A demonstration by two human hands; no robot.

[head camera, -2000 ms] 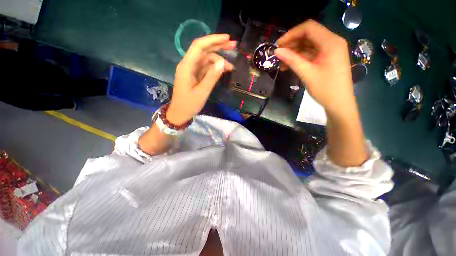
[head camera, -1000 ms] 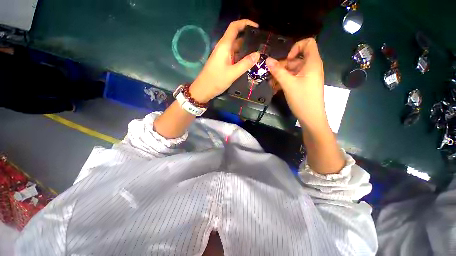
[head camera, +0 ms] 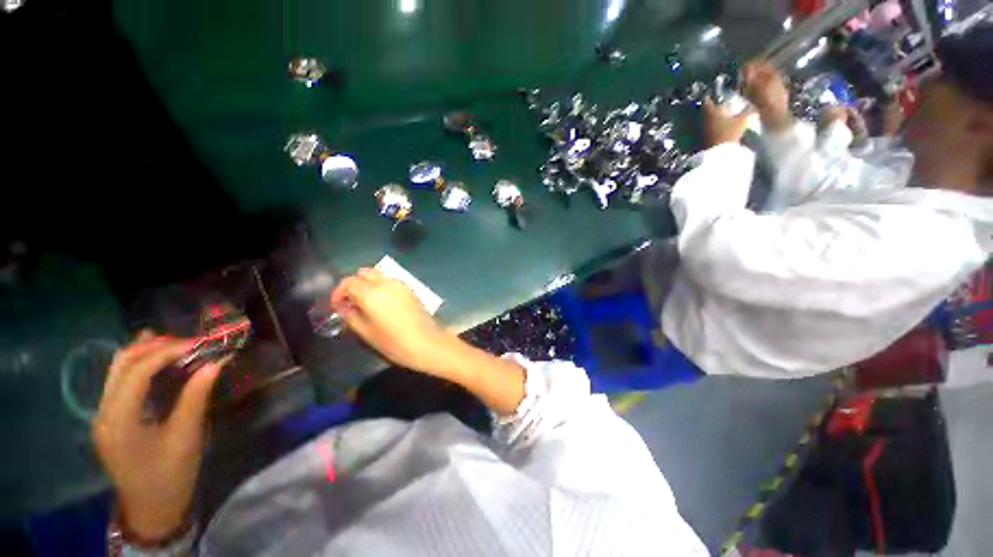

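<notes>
My left hand (head camera: pixel 152 435), low at the left, holds a round watch-like device (head camera: pixel 220 339) tilted between thumb and fingers, with red laser light on it. The device is over the dark fixture plate (head camera: pixel 272 326). My right hand (head camera: pixel 392 321) is right of the plate, fingers bent down over a small shiny piece (head camera: pixel 327 319). Blur hides whether the fingers grip it. A white sheet (head camera: pixel 414 285) lies just behind my right hand.
Several two-part open units (head camera: pixel 394 200) lie spaced on the green bench (head camera: pixel 490 272). A large pile of shiny parts (head camera: pixel 615 147) is farther right. A white-coated person (head camera: pixel 806 261) works there. A blue bin (head camera: pixel 626 337) is below the bench edge. A green ring (head camera: pixel 82 375) is at left.
The view has swung right. Both hands were together on the device over the plate; now my left hand alone holds it tilted, and my right hand has moved off to the right.
</notes>
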